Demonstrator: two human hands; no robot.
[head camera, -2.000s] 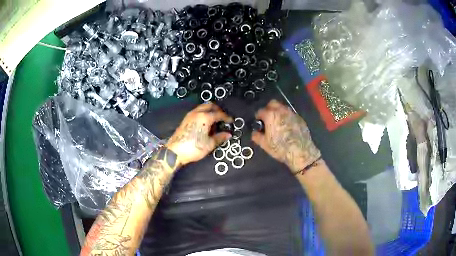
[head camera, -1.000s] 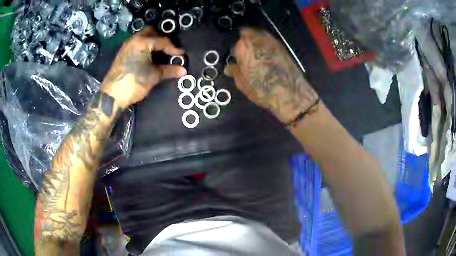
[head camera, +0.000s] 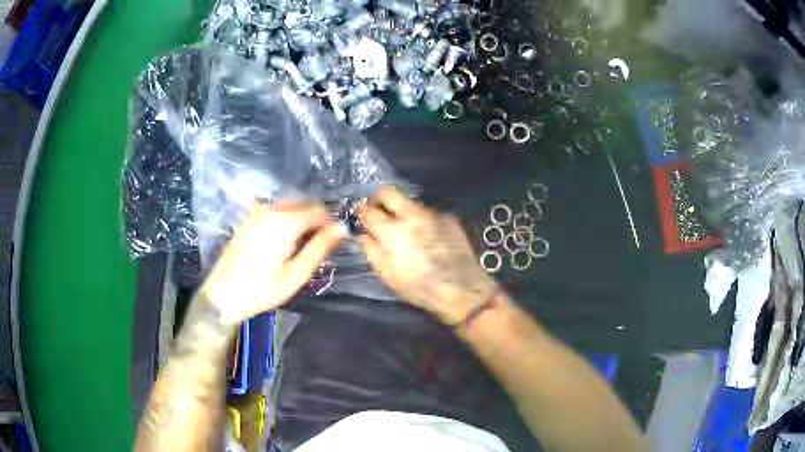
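My left hand (head camera: 269, 256) and my right hand (head camera: 419, 252) are close together at the near edge of the clear plastic parts bag (head camera: 238, 132), both blurred. Something small and dark shows between the fingertips, too blurred to name; I cannot tell which hand holds it. The bag holds dark parts on its left side. Several flat metal rings (head camera: 492, 260) lie on the black mat to the right of my right hand. The heap of black collars (head camera: 538, 84) is beyond them, partly blurred.
Grey metal fittings (head camera: 366, 57) are heaped at the back. A blue bin (head camera: 658, 110) and red bin (head camera: 668, 212) stand at right, with a thin rod (head camera: 622, 190) beside them. A plastic liner (head camera: 768, 150) lies far right. A green conveyor (head camera: 75, 265) curves along the left.
Both hands have moved left from around the loose rings to the bag's edge and come together. The camera view has turned left. The ring seen at my left fingertips now lies with the others.
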